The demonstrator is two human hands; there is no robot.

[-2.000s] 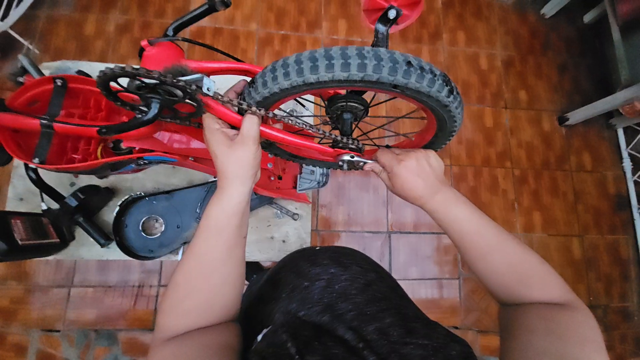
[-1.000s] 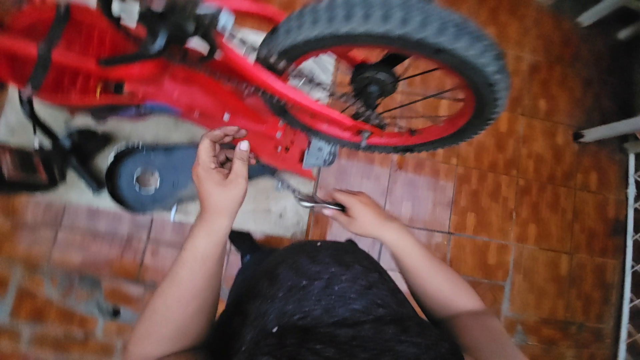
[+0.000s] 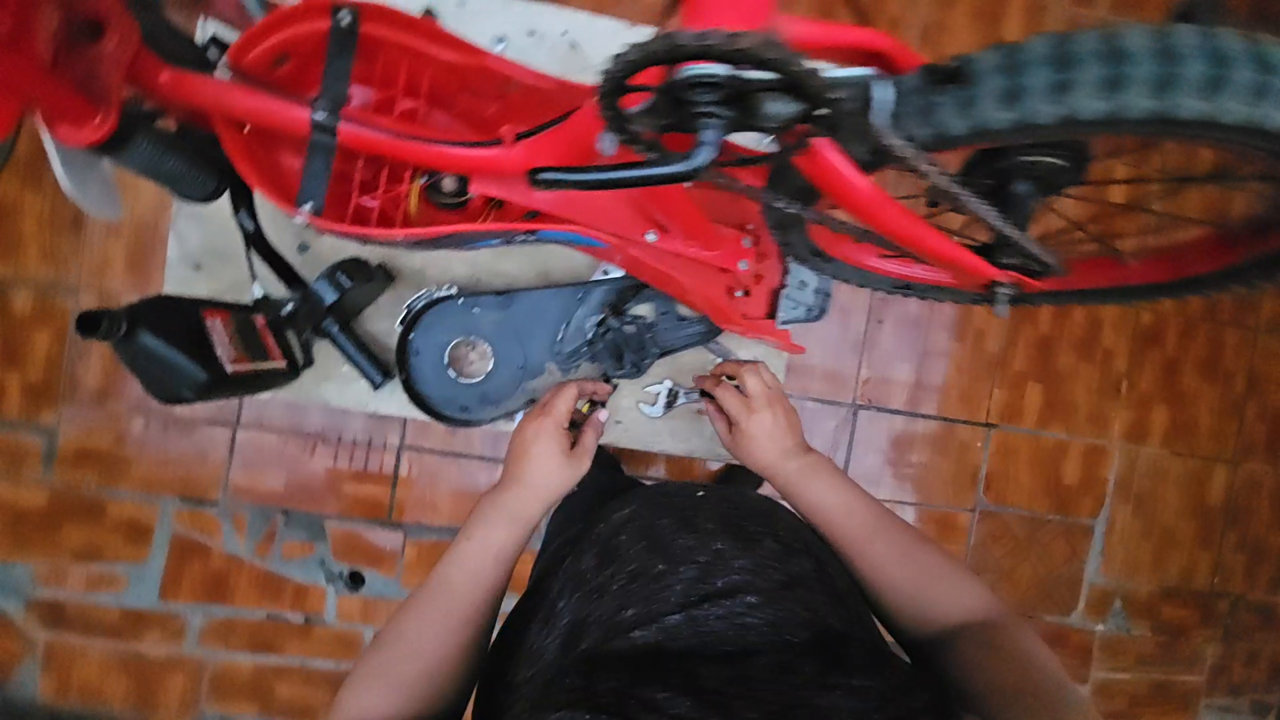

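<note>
My right hand [image 3: 755, 415] holds an adjustable wrench [image 3: 668, 397], its jaws pointing left over the pale mat. My left hand [image 3: 558, 435] pinches a small dark and yellow item [image 3: 588, 407], too small to identify, beside the wrench. Just beyond both hands lies a black chain guard [image 3: 470, 350] with a round hole. Above it a red bicycle frame [image 3: 430, 150] lies across the view, its chainring [image 3: 715, 85] and crank arm [image 3: 630, 178] uppermost. The rear wheel's tyre [image 3: 1100, 85] is at the upper right.
A black plastic bottle [image 3: 190, 345] with a red label lies left of the chain guard, near the black handlebar [image 3: 265, 235]. Under them spreads a pale mat [image 3: 700, 430] on orange floor tiles [image 3: 1050, 480].
Both hands have left the rear wheel and chain area, where they were two seconds ago, and are now together near the chain guard. The view has shifted left and closer.
</note>
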